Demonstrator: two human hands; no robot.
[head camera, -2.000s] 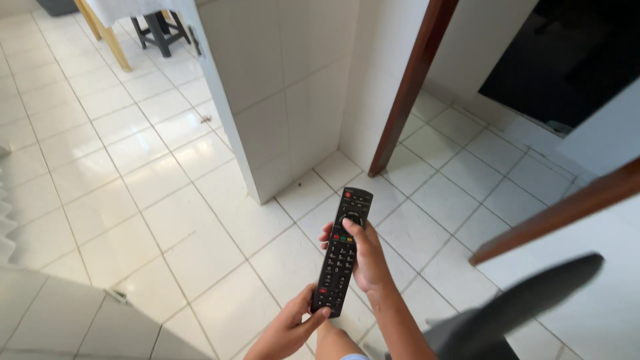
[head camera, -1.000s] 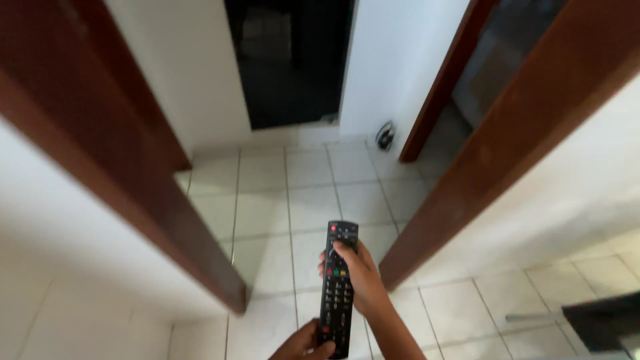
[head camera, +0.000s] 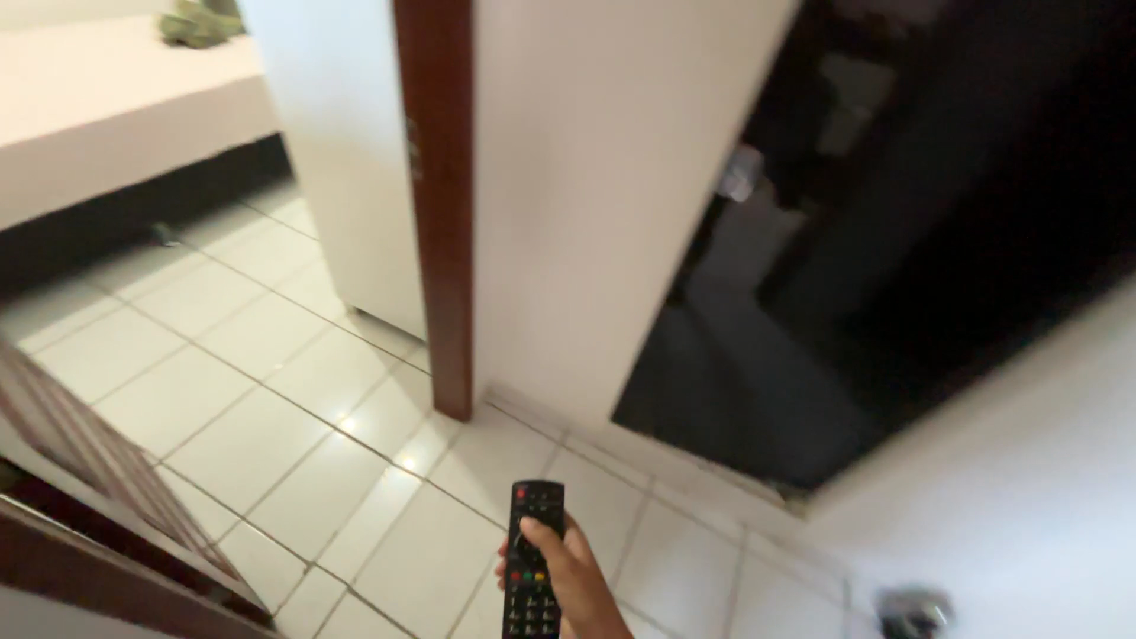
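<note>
A black remote control (head camera: 534, 596) with number keys and small coloured buttons points away from me at the bottom centre. My right hand (head camera: 572, 568) is closed around it from the right side, the thumb resting on its upper buttons and fingertips showing at its left edge. The remote's lower end is cut off by the frame. My left hand is out of view.
Left of a dark red wooden door frame (head camera: 446, 222) are a white panel (head camera: 333, 169) and a bed (head camera: 115, 133). A large dark mirror or glass panel (head camera: 852, 293) stands against the wall on the right. A blurred object (head camera: 914, 611) lies on the tiled floor at lower right.
The view has swung round to a doorway with a bed beyond. My left hand, at the remote's lower end before, is now out of frame. My right hand still grips the remote.
</note>
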